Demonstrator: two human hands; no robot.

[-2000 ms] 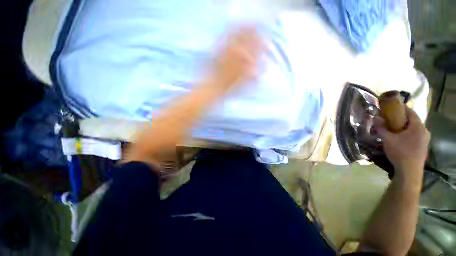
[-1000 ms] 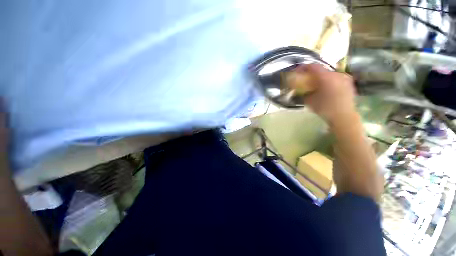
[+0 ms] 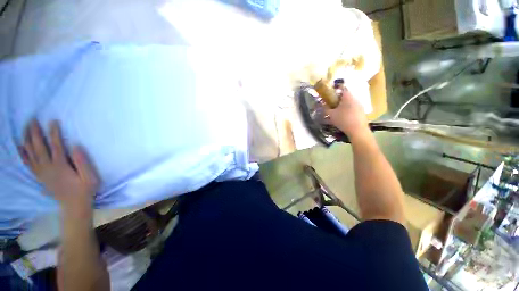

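Note:
A light-blue garment (image 3: 153, 113) lies spread over the cream padded table (image 3: 264, 142), its near edge crumpled along the table's front. My left hand (image 3: 60, 162) lies on the garment at the left with its fingers apart, holding nothing. My right hand (image 3: 346, 113) is closed on the tan handle of the steam iron (image 3: 312, 115), at the right end of the table, to the right of the garment and apart from it. The iron's dark, shiny body shows left of my hand; I cannot tell whether it touches the table.
A black and yellowish hose (image 3: 432, 132) runs right from the iron. Dark and white pieces (image 3: 323, 219) hang on a low rack below the table. Cardboard boxes (image 3: 429, 219) and a cluttered pile (image 3: 495, 250) are at lower right. A blue cloth (image 3: 256, 7) lies at the top.
My right hand and the iron were at the garment's right edge one second ago and are now apart from it. My left hand has come further into view, flat on the garment. The view has shifted.

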